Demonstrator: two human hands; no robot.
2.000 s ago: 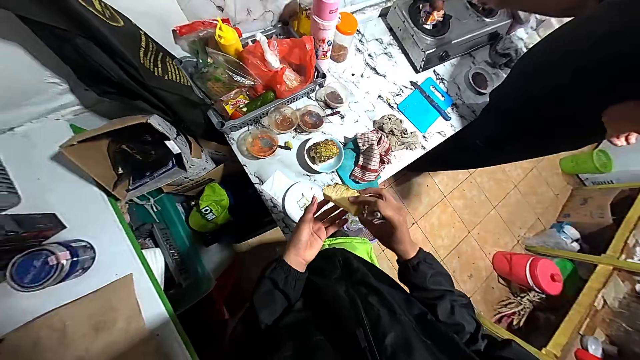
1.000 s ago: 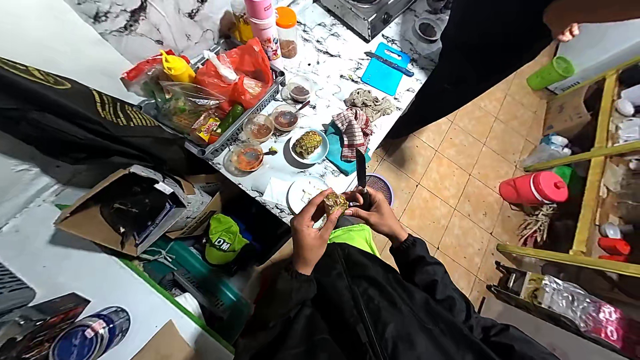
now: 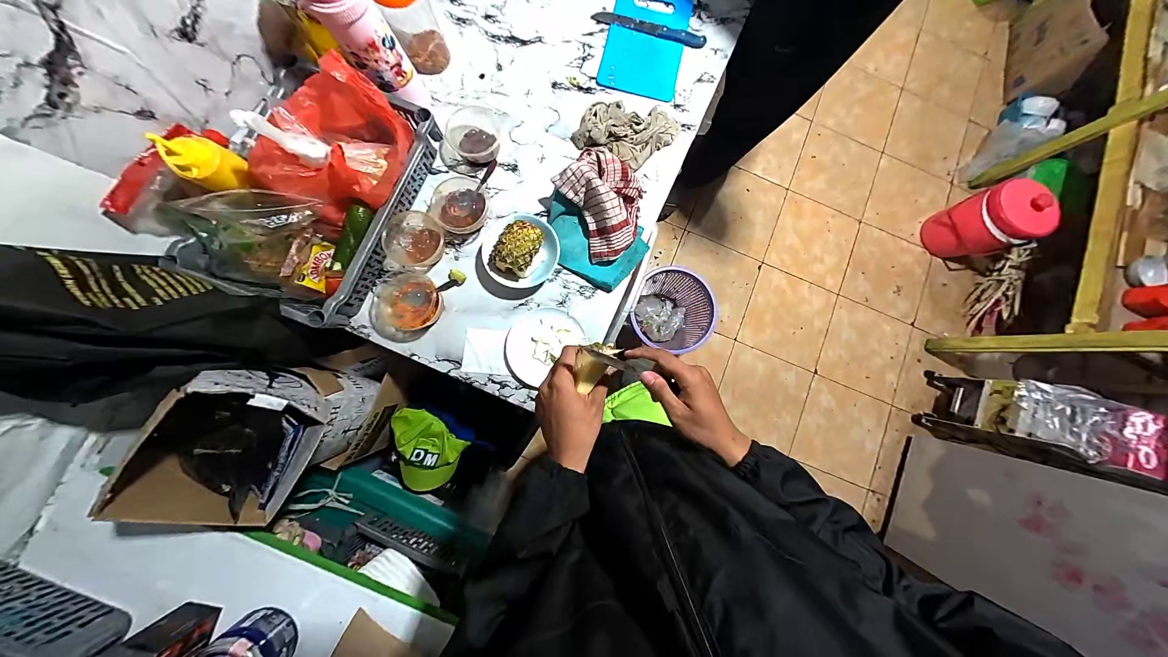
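Observation:
My left hand holds a pale yellow piece of food, perhaps a filled wrap, upright in its fingers. In my right hand is a knife, its blade lying across the top of the piece. Just beyond my left hand, a white plate bears pale scraps. Farther up the counter, a light blue bowl holds a browned, green-flecked food piece. Lidded or clear cups of sauce, among them an orange one, stand left of it; a spoon handle rests in one.
A grey plastic basket of groceries stands at the left. A checked cloth lies on teal fabric, near a blue cutting board with another knife. A purple bin stands beside the counter's edge. A person in dark clothing is beyond.
The knife blade, pointing up and away from me a second ago, now lies across the piece. My hands stay close together. The view has shifted nearer to the counter.

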